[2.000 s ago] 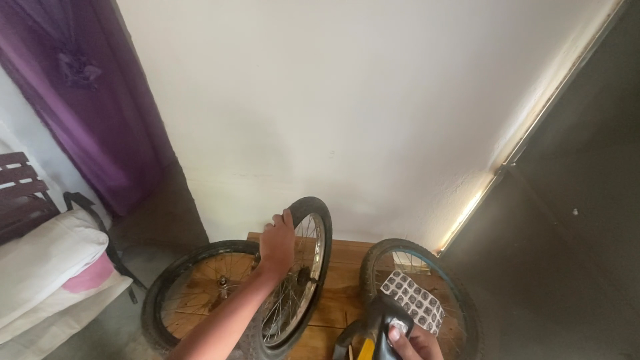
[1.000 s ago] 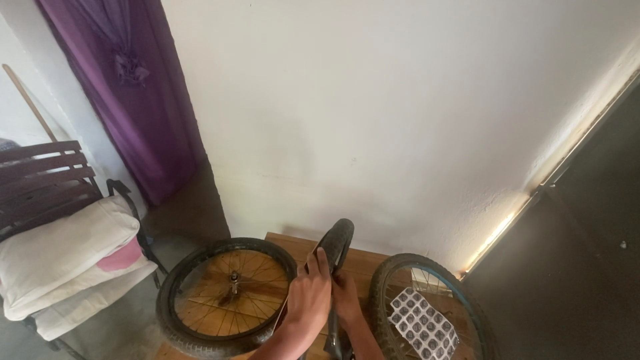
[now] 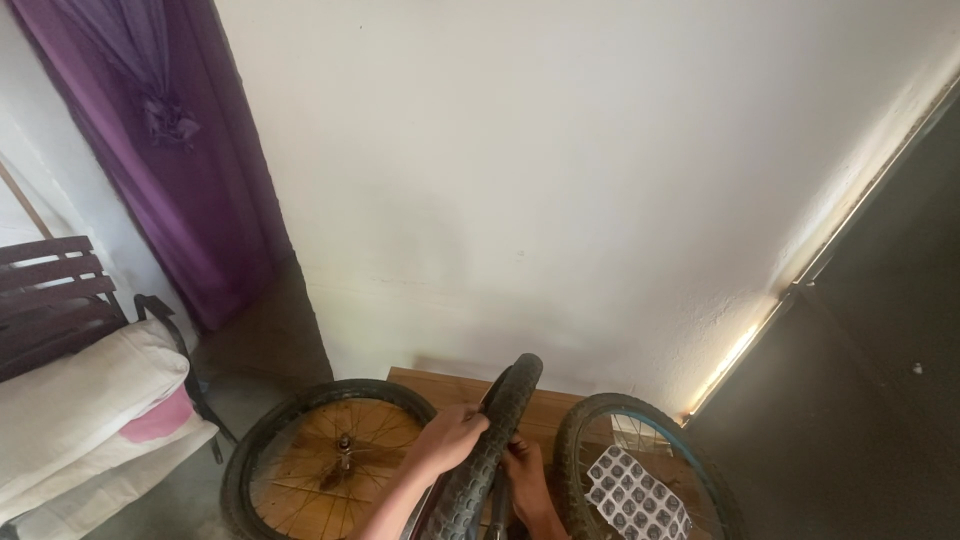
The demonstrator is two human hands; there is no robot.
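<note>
A bicycle wheel with a knobby black tyre [image 3: 480,457] stands upright, seen nearly edge-on, at the bottom centre. My left hand [image 3: 454,439] grips it from the left side, fingers at the tyre's edge and rim. On the other side my right hand [image 3: 525,472] is at the tyre's right sidewall, its fingertips partly hidden. A dark tube-like part [image 3: 499,506] is beside the right hand; what it is I cannot tell. Another spoked bicycle wheel [image 3: 247,450] lies flat at the left. At the right lies a wheel with a blue rim [image 3: 574,457], with a sheet of round dark patches [image 3: 637,495] on it.
The wheels are on a wooden table [image 3: 420,379] against a white wall [image 3: 525,187]. A slatted chair [image 3: 56,277] with pale cushions [image 3: 90,382] stands at the left, near a purple curtain [image 3: 180,187]. A dark door-like panel [image 3: 870,390] is at the right.
Two seconds ago the right hand held a black and yellow object at the lower right; now it is at the upright wheel's tyre. The wheel has turned from a slanted side view to nearly edge-on.
</note>
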